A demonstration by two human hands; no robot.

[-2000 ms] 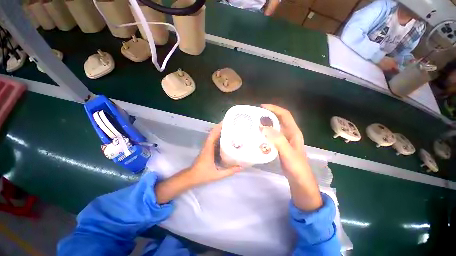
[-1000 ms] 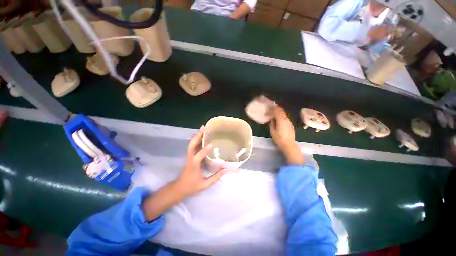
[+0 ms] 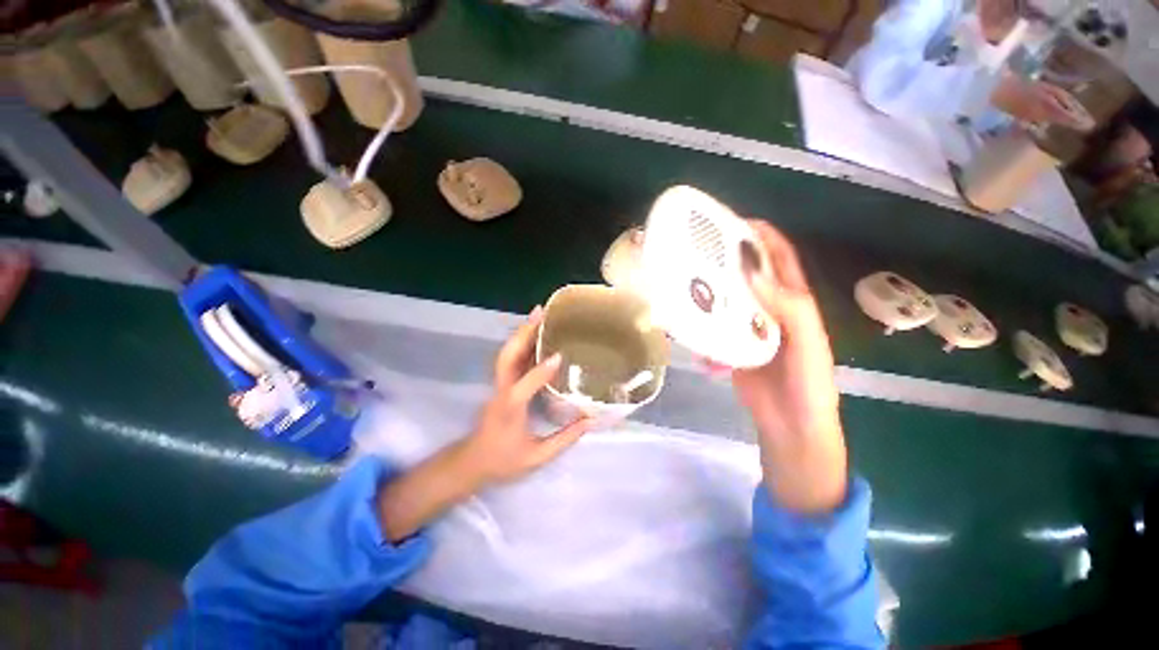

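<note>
A beige cup-shaped housing stands open end up near the belt's edge, with small white pieces visible inside. My left hand holds it around its left and near side. My right hand holds a cream end cap by its right side, just above and to the right of the housing's mouth. The cap is tilted, its slotted grille and a reddish-metallic round part showing. My fingers partly cover its dark round spot. Behind it, another end cap lies on the belt, partly hidden.
The dark green belt carries more end caps at left and right, and housings at back left. A blue dispenser stands left of the whitish sheet. A white cable hangs at left. A person sits opposite.
My right hand has moved from the belt toward the housing and now holds up a cap, grille side showing. The nearest cap on the belt's right is gone from its place. My left hand still holds the housing.
</note>
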